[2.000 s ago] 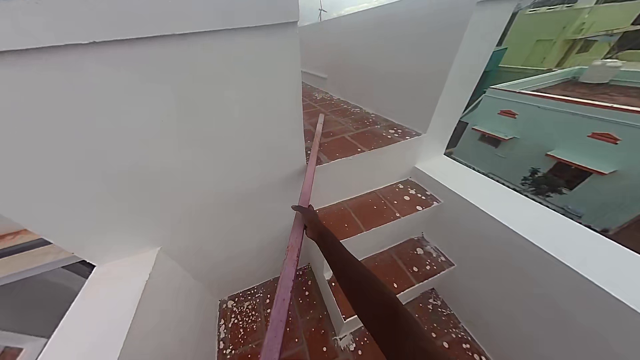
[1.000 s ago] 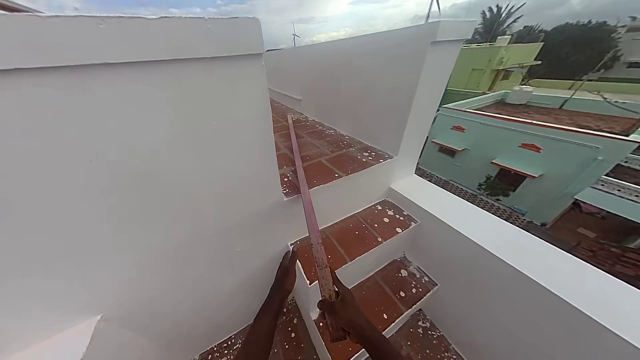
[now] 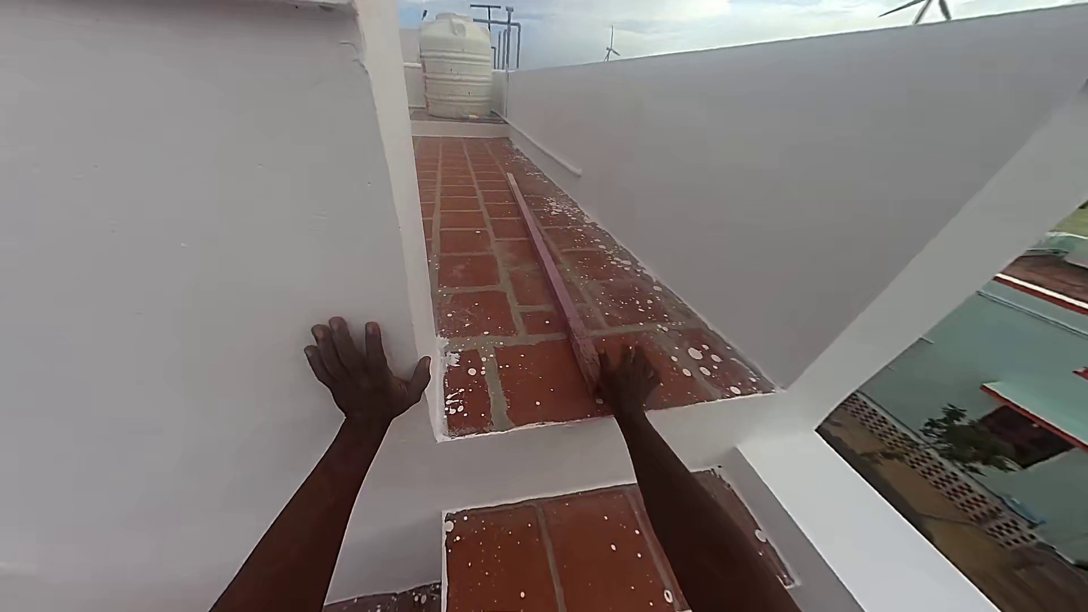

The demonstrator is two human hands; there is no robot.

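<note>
A long pinkish pole (image 3: 548, 268) lies on the red tiled floor (image 3: 544, 374) of the upper level, its near end close to the floor's front edge. My right hand (image 3: 627, 378) rests at that near end, fingers spread on the tiles beside it; whether any finger grips the pole cannot be told. My left hand (image 3: 365, 374) is pressed flat against the white wall (image 3: 187, 255), fingers spread and thumb near the wall's corner, holding nothing.
Tiled steps with white paint spots (image 3: 518, 561) descend below the floor. A white parapet (image 3: 765, 153) runs along the right, with a sloping ledge (image 3: 858, 518) and a drop to a green building (image 3: 943, 365) beyond. A cream water tank (image 3: 456, 68) stands at the far end.
The pole was held up over the steps and now lies on the upper floor. My left hand has moved from near the step's edge onto the wall. The view has moved forward up the stairs.
</note>
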